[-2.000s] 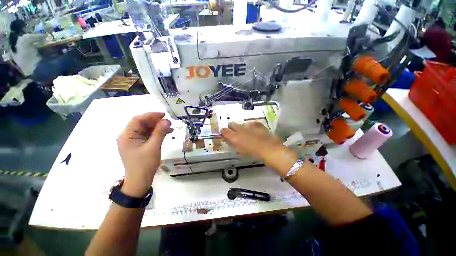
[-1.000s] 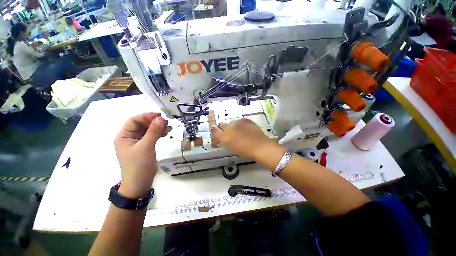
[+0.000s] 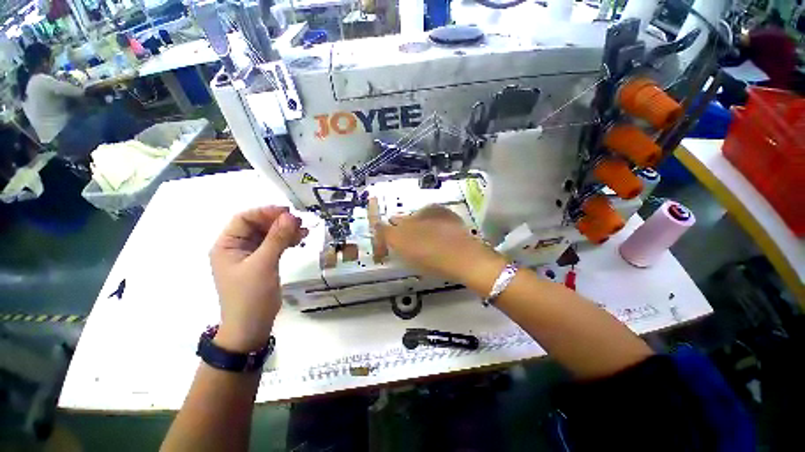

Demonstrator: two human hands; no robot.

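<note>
The white JOYEE coverstitch machine (image 3: 388,88) stands in front of me. My left hand (image 3: 252,256) is left of the needle clamp and presser foot (image 3: 338,231), thumb and forefinger pinched on what looks like a fine thread, barely visible. My right hand (image 3: 428,240) is right of the needles, over the machine bed, fingers bent together. The slim tweezers between its fingertips are very faint; their tip cannot be made out. Brown strips (image 3: 377,231) lie on the bed.
Black thread snips (image 3: 441,339) lie at the table's (image 3: 176,335) front edge. A pink thread cone (image 3: 658,234) and a red-handled screwdriver (image 3: 571,280) are at the right. Orange tension knobs (image 3: 634,141) line the head. A red basket (image 3: 768,168) is far right. A person (image 3: 48,101) sits back left.
My right hand has moved slightly left and up from two seconds ago, and the tool in it shows less clearly. My left hand stays pinched, shifted slightly. The camera view has shifted a little.
</note>
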